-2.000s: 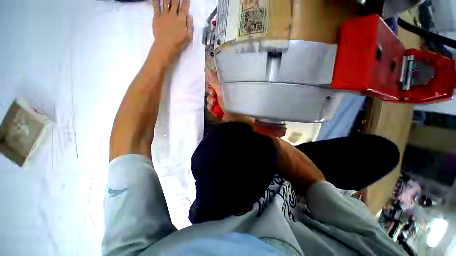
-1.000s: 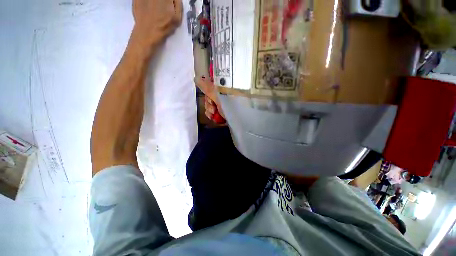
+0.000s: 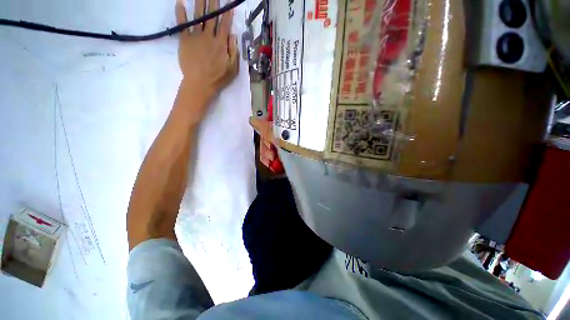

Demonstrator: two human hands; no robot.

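The cutting machine's large silver and tan motor body [image 3: 400,144] fills the right half of the view, close to the camera. My left hand [image 3: 209,55] lies flat on the lay's white top sheet [image 3: 150,75], fingers apart and holding nothing, left of the machine. My right hand [image 3: 265,139] is mostly hidden behind the motor. Its visible fingers are around the red handle [image 3: 275,165] low on the machine's left side. Metal guard parts [image 3: 258,56] stand beside the sheet's edge. The knife's cutting edge cannot be made out.
A black cable [image 3: 112,34] crosses the sheet at the upper left, over my left fingers. A small open box [image 3: 32,247] sits on the sheet at lower left. Thin drawn lines run between box and arm. My dark-clothed leg [image 3: 284,234] is below the machine.
The machine fills more of the view, and its red part at right sits lower. The cable now shows across the sheet. My left hand stays flat on the sheet; my right stays at the handle.
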